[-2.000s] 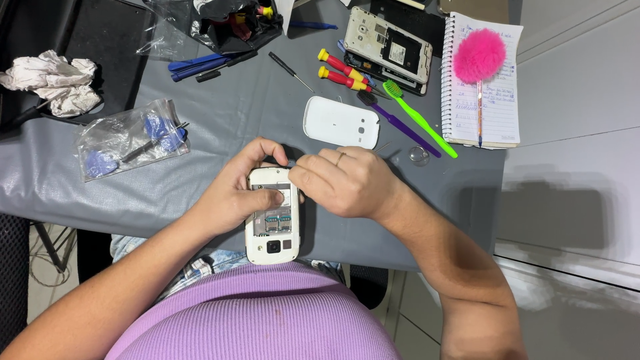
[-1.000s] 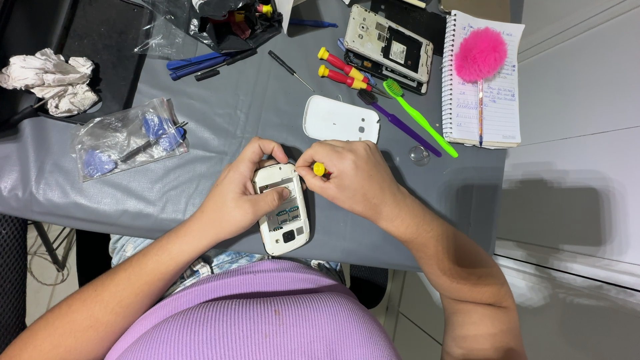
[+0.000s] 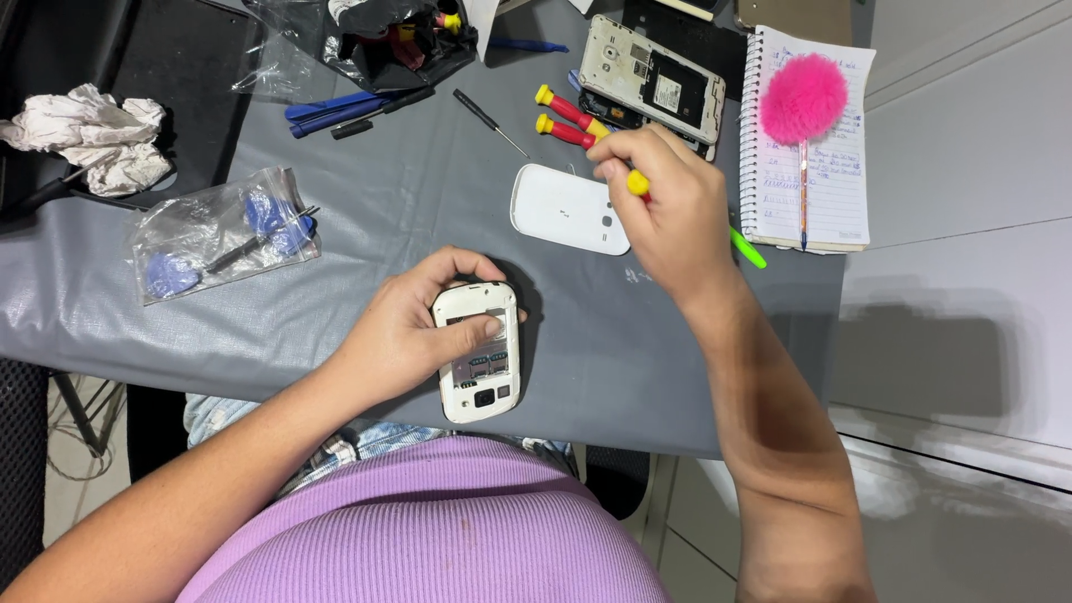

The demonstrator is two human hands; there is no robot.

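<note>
My left hand (image 3: 419, 331) grips a white smartphone (image 3: 481, 398) near the table's front edge. The phone's back is off, and its battery bay, card slots and camera show. My right hand (image 3: 662, 201) holds a screwdriver with a yellow cap (image 3: 638, 182); the rest of the tool is hidden by the fingers. That hand is over the right end of a white phone back cover (image 3: 561, 205). Just beyond it lie red and yellow screwdrivers (image 3: 565, 130). A thin black screwdriver (image 3: 479, 111) lies left of them.
A disassembled phone (image 3: 653, 79) lies at the back beside a spiral notebook (image 3: 850, 184) with a pink pompom pen (image 3: 804, 100). A green brush handle (image 3: 747, 249) shows by my right wrist. Leftward are blue pry tools (image 3: 335, 113), a clear bag (image 3: 222, 234) and crumpled paper (image 3: 92, 138).
My right hand has moved away from the phone, up and right toward the screwdrivers, with the yellow-capped screwdriver in it. My left hand still holds the phone.
</note>
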